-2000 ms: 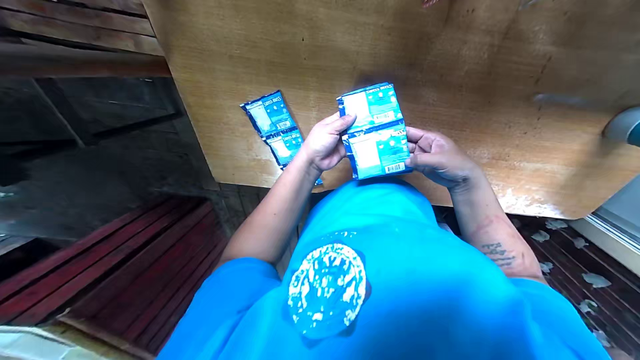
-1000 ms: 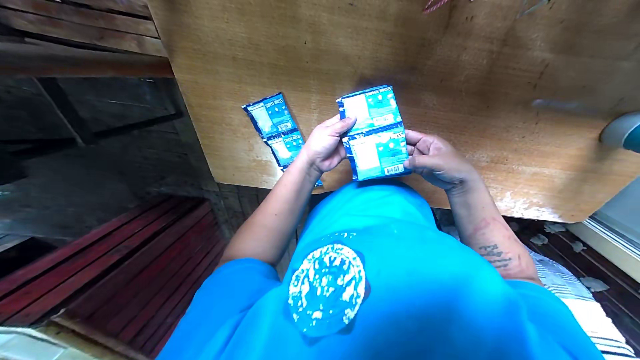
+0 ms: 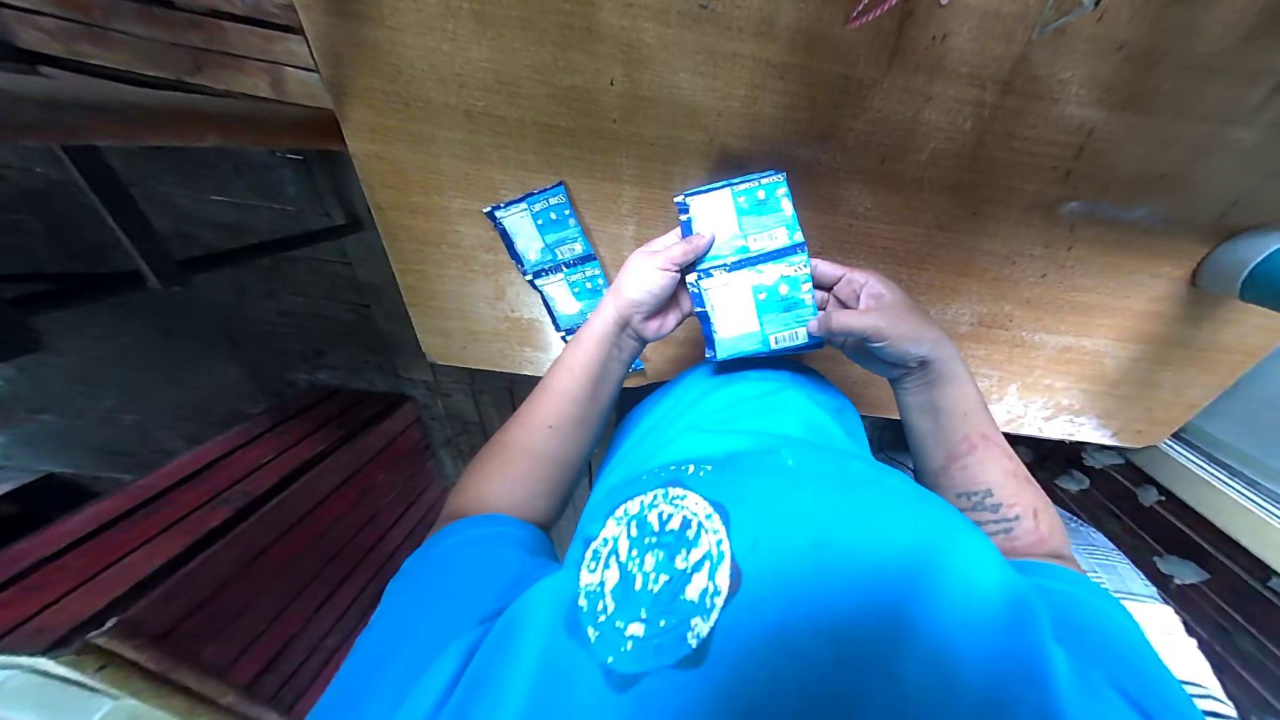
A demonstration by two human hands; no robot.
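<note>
Two joined blue Swiss Miss sachets (image 3: 755,290) are held up flat near the table's front edge, their printed sides facing me; other sachets seem to lie behind them. My left hand (image 3: 655,285) grips the pair at its left side, thumb on the front near the seam. At the lower right edge, my right hand (image 3: 875,315) pinches the lower sachet between thumb and curled fingers. Left of my left hand, another strip of joined blue sachets (image 3: 555,250) lies on the wooden table, its lower end partly hidden behind my left wrist and forearm.
The wooden table (image 3: 560,110) spans the view before me. A white and teal rounded object (image 3: 1245,268) stands at its right side. A red and white twisted cord (image 3: 872,10) lies at the far edge of view. Red slatted wood (image 3: 250,540), perhaps a bench, is at lower left.
</note>
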